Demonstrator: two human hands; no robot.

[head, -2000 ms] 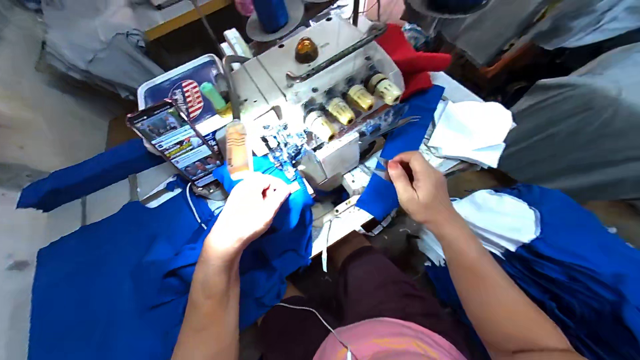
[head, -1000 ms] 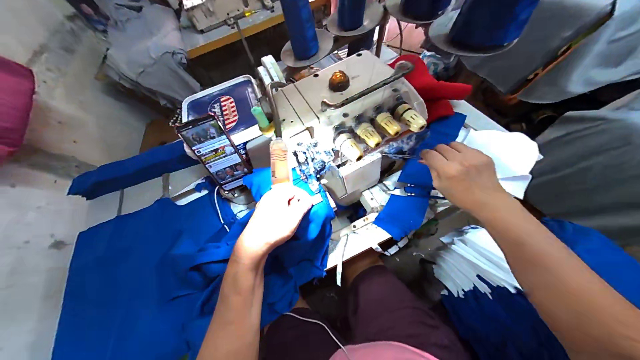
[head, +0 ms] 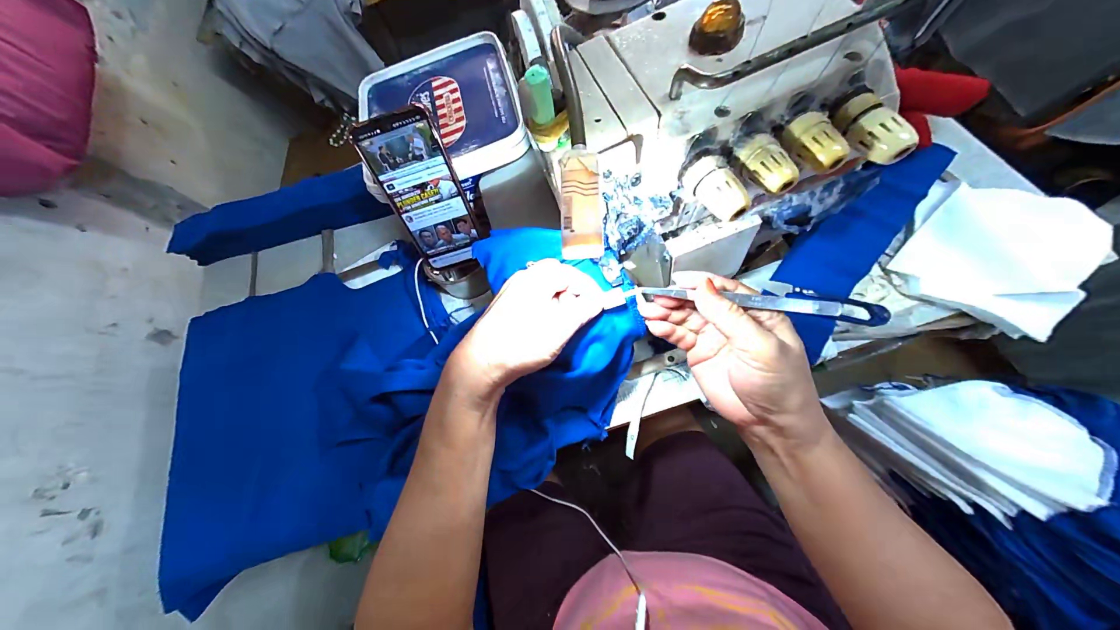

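Observation:
Blue fabric [head: 262,394] spreads over the left of the work table and bunches beneath my left hand [head: 534,324], whose fingers pinch its edge near the sewing area. My right hand [head: 744,341] holds metal tweezers [head: 787,303], their tips at the fabric edge beside my left fingertips. Just behind the hands stands an overlock sewing machine [head: 647,70] with several cream tension dials [head: 818,140]. Its presser foot and needle area are partly hidden by the left hand and the glare.
A smartphone [head: 420,188] leans against a lidded plastic tub [head: 481,96] at the back left. A blue strip [head: 862,219] and white fabric pieces [head: 1006,254] lie right of the machine. Stacked white pieces [head: 989,446] rest on blue cloth at the lower right. A white cable crosses my lap.
My right hand has moved left from the right side of the machine to the fabric edge by my left hand, bringing the tweezers with it. The view has moved closer.

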